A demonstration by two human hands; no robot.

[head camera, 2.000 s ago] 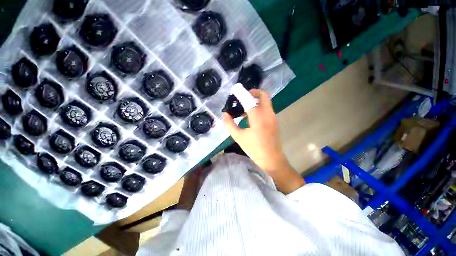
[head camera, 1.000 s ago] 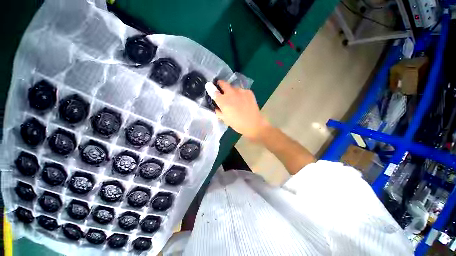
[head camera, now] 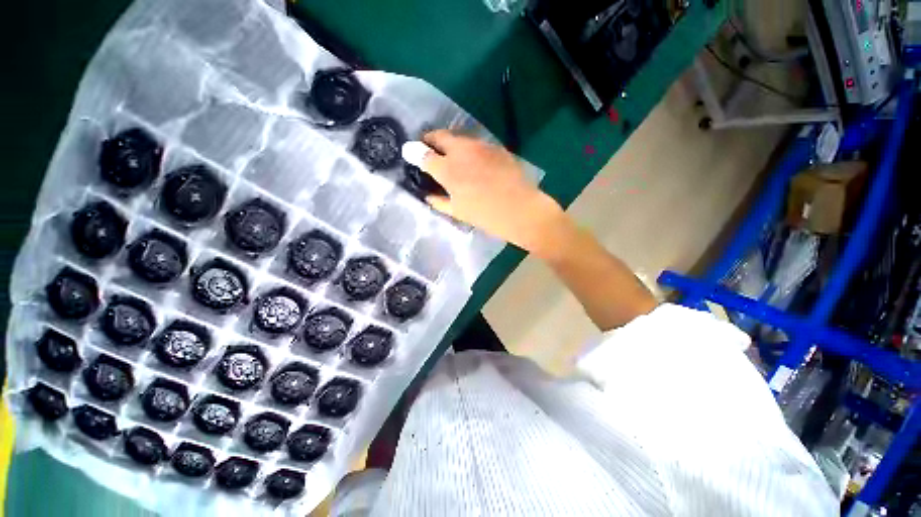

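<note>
A translucent white blister tray lies before me at the left, with rows of black round parts in its pockets. My right hand reaches over the tray's upper right side, a white cot on one fingertip. Its fingers and thumb close around a black part at a pocket; the hand hides much of it, and whether it is lifted cannot be told. Two more black parts sit beyond it in the same row. Several pockets between this row and the fuller rows are empty. My left hand is out of view.
A green bench bears the tray, a thin dark stick and a black device at the top. Blue shelving with a cardboard box stands at the right. A grey-white device shows at the upper right.
The view has shifted. From holding a black part near the tray's edge, my right hand has moved to the upper row's right end, then one part further along it. Black parts have left the row below.
</note>
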